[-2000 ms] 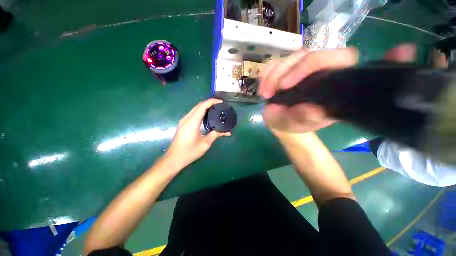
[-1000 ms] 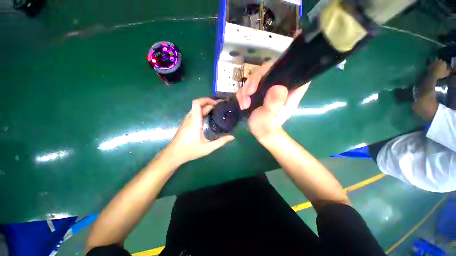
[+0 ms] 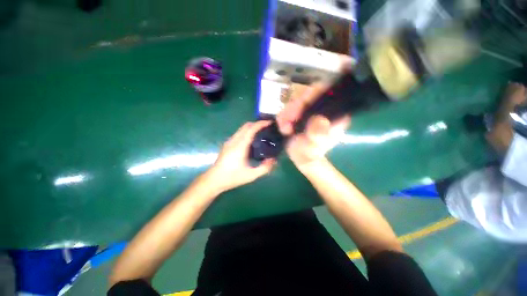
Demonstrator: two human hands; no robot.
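My left hand [image 3: 240,156] is closed around the black cylindrical unit [image 3: 266,143], its dark round end turned up toward me. My right hand [image 3: 312,136] is shut on the black electric screwdriver [image 3: 352,95], which slants up to the right with a yellowish band [image 3: 394,66] toward its rear. The front of the screwdriver is close beside the unit's right side. The frame is blurred, and I cannot tell if the bit touches the unit. A lit pink and red unit [image 3: 205,76] stands on the green table at the upper left.
The blue-sided, white-fronted screw feeder [image 3: 306,58] stands behind my hands, partly hidden by my right hand. A crumpled clear plastic bag [image 3: 404,16] lies to its right, blurred. Another person's arm and white sleeve [image 3: 488,196] are at the right edge.
The screwdriver came from the right, over by the feeder, to beside the unit, and its barrel swung up. Since one second ago the hands hold nearly the same pose while the whole view shifted slightly.
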